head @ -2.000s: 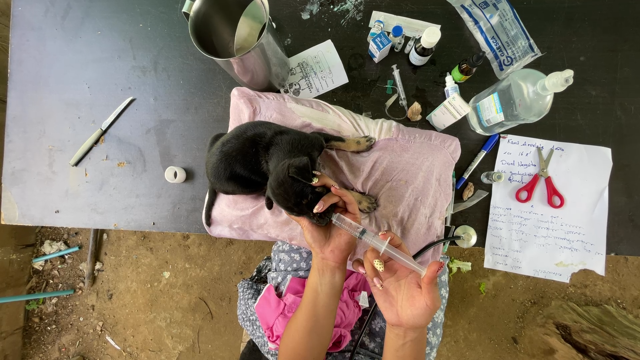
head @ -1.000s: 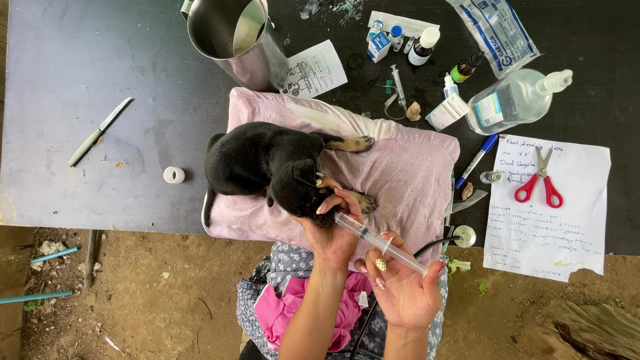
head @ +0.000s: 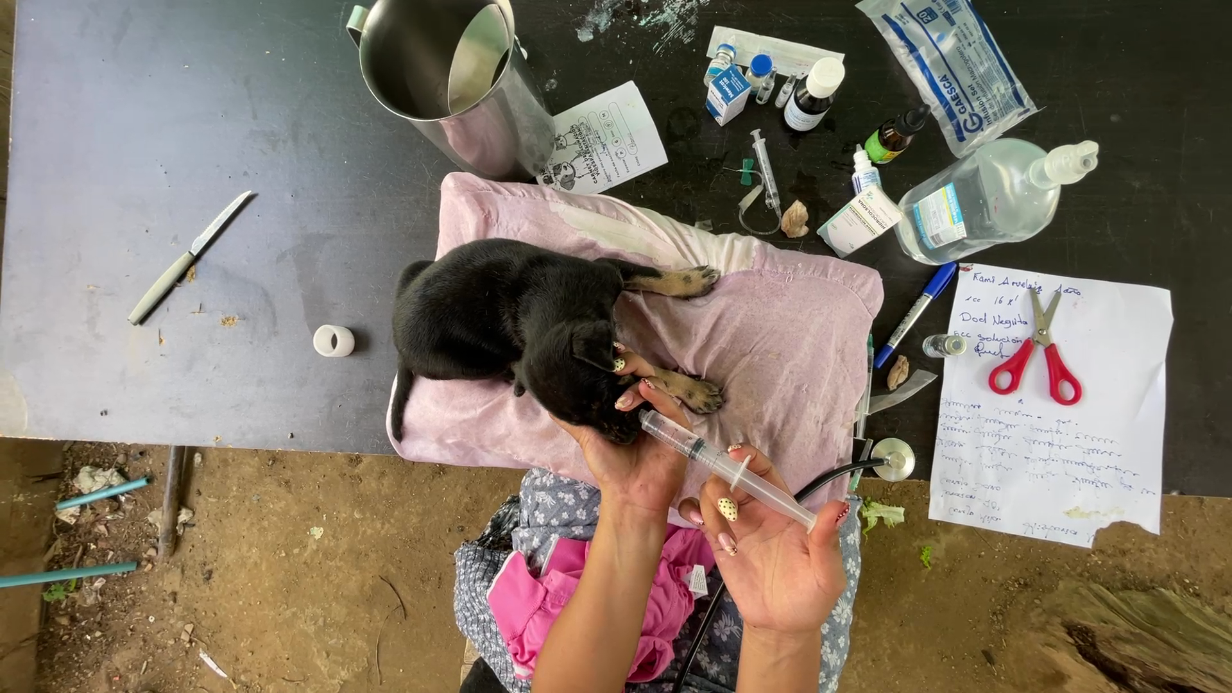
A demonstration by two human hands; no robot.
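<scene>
A black puppy with tan paws (head: pixel 500 308) lies on a pink cloth-covered cushion (head: pixel 770 337) at the table's edge. Under its lowered head, my left hand (head: pixel 635 467) cups the muzzle and jaw, fingers curled up around the snout. My right hand (head: pixel 775 549) holds a large clear plastic syringe (head: pixel 698 450), with fingers at the barrel flange and the thumb at the plunger's end. The syringe slants up-left, its front end at the puppy's mouth beside my left fingers. Its very tip and the mouth are hidden.
A steel pitcher (head: pixel 534 125), knife (head: pixel 164 289) and white ring (head: pixel 333 341) lie left. Vials, bottles (head: pixel 813 94), a small syringe (head: pixel 767 171) and a spray bottle (head: pixel 991 202) stand or lie behind. Red-handled scissors (head: pixel 1064 375) rest on handwritten paper (head: pixel 1039 481); a stethoscope (head: pixel 893 460) is near my right hand.
</scene>
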